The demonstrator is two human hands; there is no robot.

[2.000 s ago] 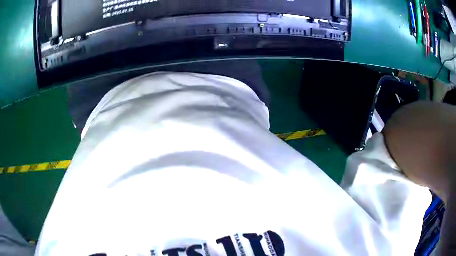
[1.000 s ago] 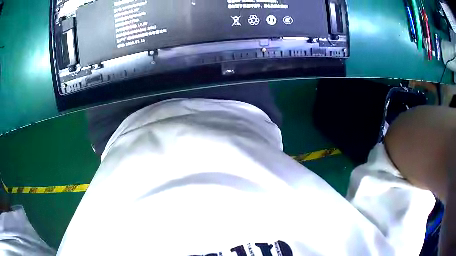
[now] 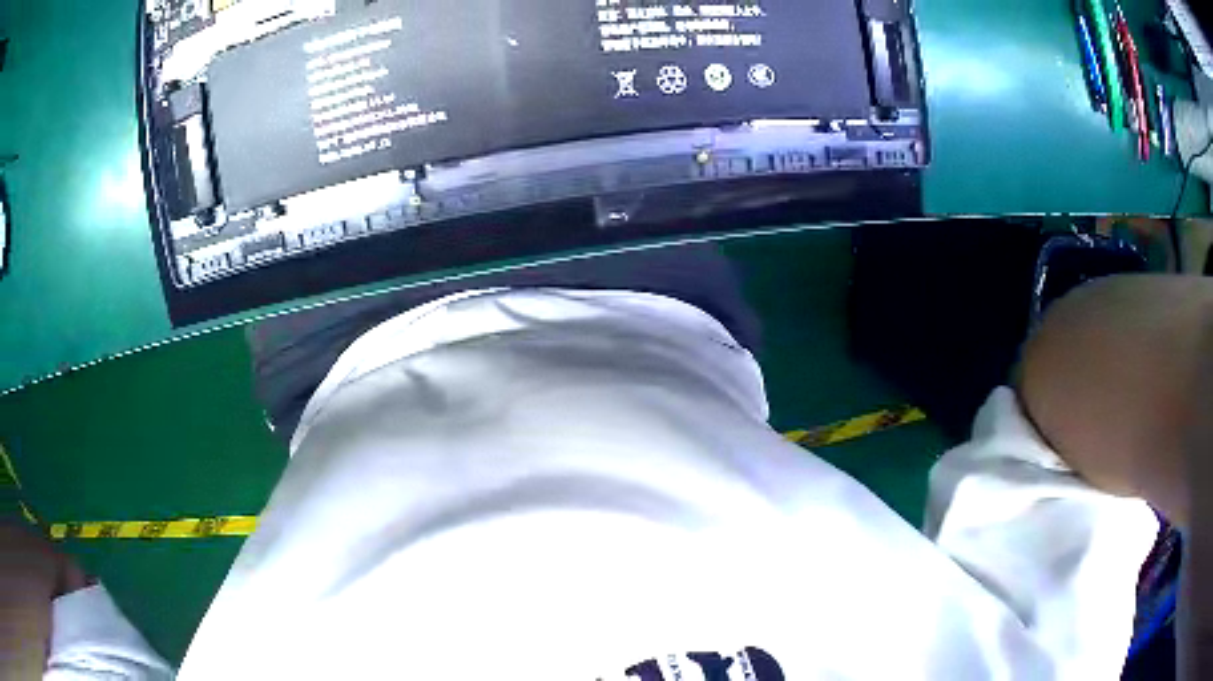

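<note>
The opened laptop base (image 3: 559,202) lies on the green bench mat (image 3: 987,146), cut off by the top edge of the picture. Its wide flat black battery (image 3: 532,93) with white print fills most of what shows. A corner of a board shows at its upper left. Both my hands are out of the picture. Only my bare right arm at the right edge and part of my left arm and white sleeve at the lower left show.
Thin blue, green and red sticks (image 3: 1133,80) lie on the mat at the upper right. A black tub (image 3: 1051,273) stands below the bench at the right, partly behind my arm. Yellow-black tape (image 3: 153,528) crosses the green floor.
The view has tilted up, so more of the laptop and battery shows, lower in the picture. My left arm has come into view at the lower left.
</note>
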